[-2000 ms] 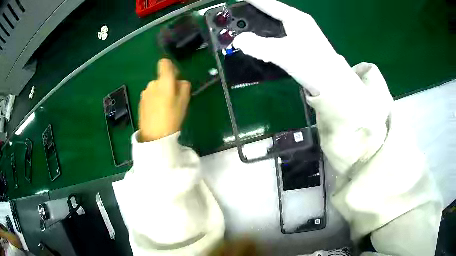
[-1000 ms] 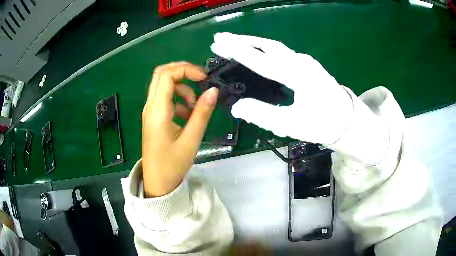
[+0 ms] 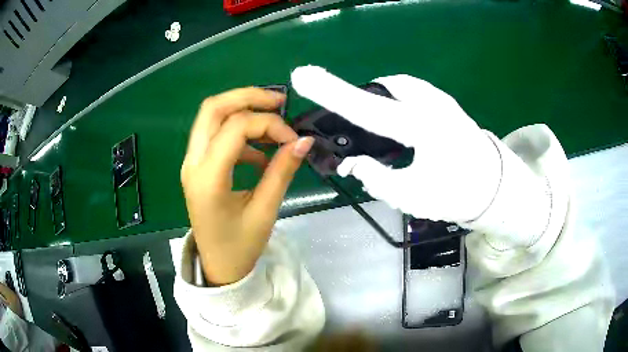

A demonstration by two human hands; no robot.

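Observation:
My gloved right hand (image 3: 427, 144) holds a dark phone frame (image 3: 344, 130) at its camera end, tilted, above the belt and bench edge. Its thin rim runs down to a corner over the white surface. My bare left hand (image 3: 237, 172) has thumb and index fingertip together at the edge of the camera area; whether a small part is between them cannot be told. A second phone frame (image 3: 435, 292) lies on the white surface below my right hand. Another frame on the belt is mostly hidden behind my left hand.
Frames lie spaced on the green belt (image 3: 89, 148) at left. A red tray (image 3: 251, 5) is beyond it. A pale strip (image 3: 154, 285) and dark looped handles (image 3: 110, 267) lie on the dark side surface. A grey vented cabinet (image 3: 51, 34) stands upper left. Part of a person shows lower left.
My left hand has come from pointing over the belt to the camera area. My right hand has lowered and tilted the frame. The belt frames have shifted left.

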